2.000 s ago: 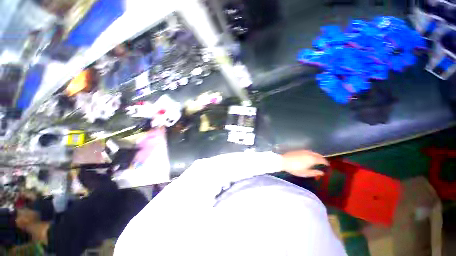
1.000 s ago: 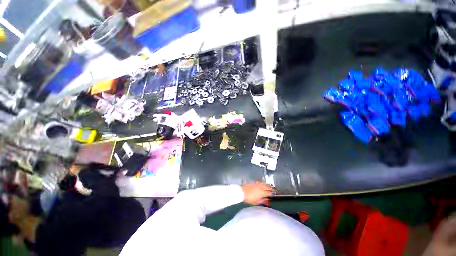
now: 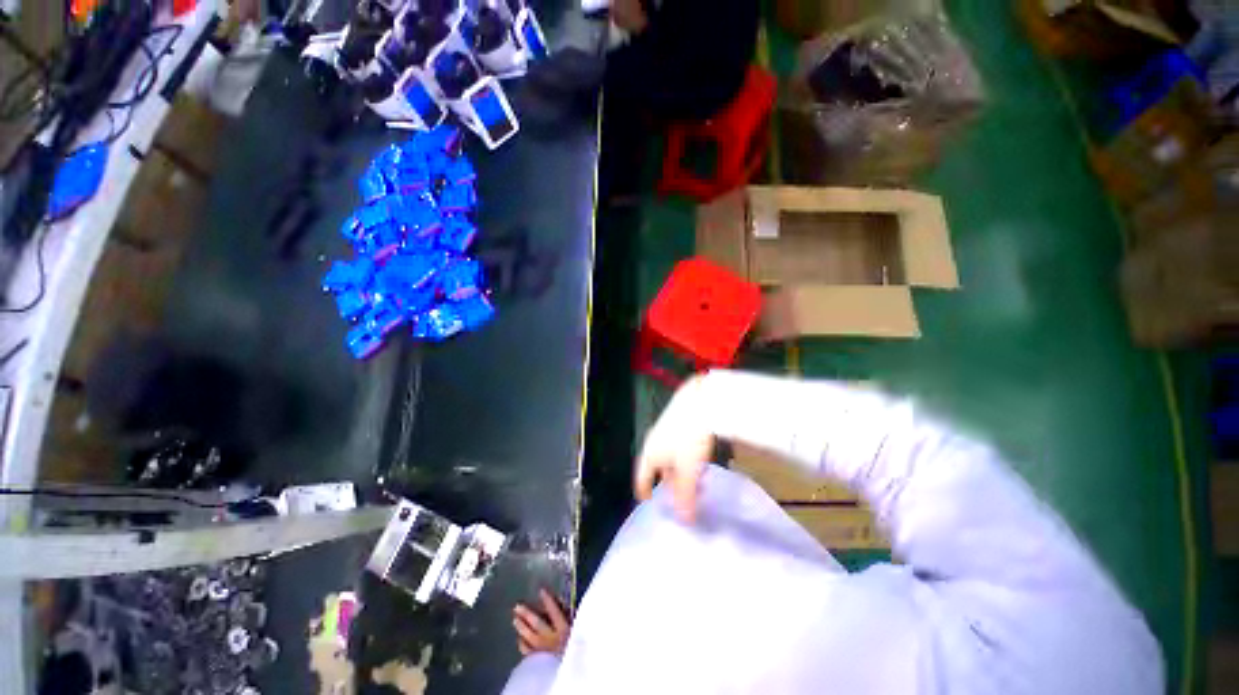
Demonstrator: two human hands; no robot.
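My left hand (image 3: 542,625) lies at the bench edge at the bottom, fingers apart, holding nothing visible; its wrist is mostly hidden by my white clothing. My right hand (image 3: 675,473) hangs over my lap, fingers loosely bent down and empty. A small white frame with dark openings (image 3: 413,549) lies on the dark bench (image 3: 496,407), up and left of my left hand, with another white piece (image 3: 472,565) against it. A pile of bright blue modules (image 3: 412,245) lies farther along the bench.
Semi-assembled white units (image 3: 476,109) stand beyond the blue pile. A red stool (image 3: 704,310) and an open carton (image 3: 849,310) stand on the green floor (image 3: 1046,407) to the right. A white post (image 3: 190,546) crosses lower left, beside loose round metal-looking parts (image 3: 204,625).
The view has turned right along the bench, bringing the stool, carton and floor into fuller view. My right hand now shows clearly over my lap. My left hand remains at the bench edge.
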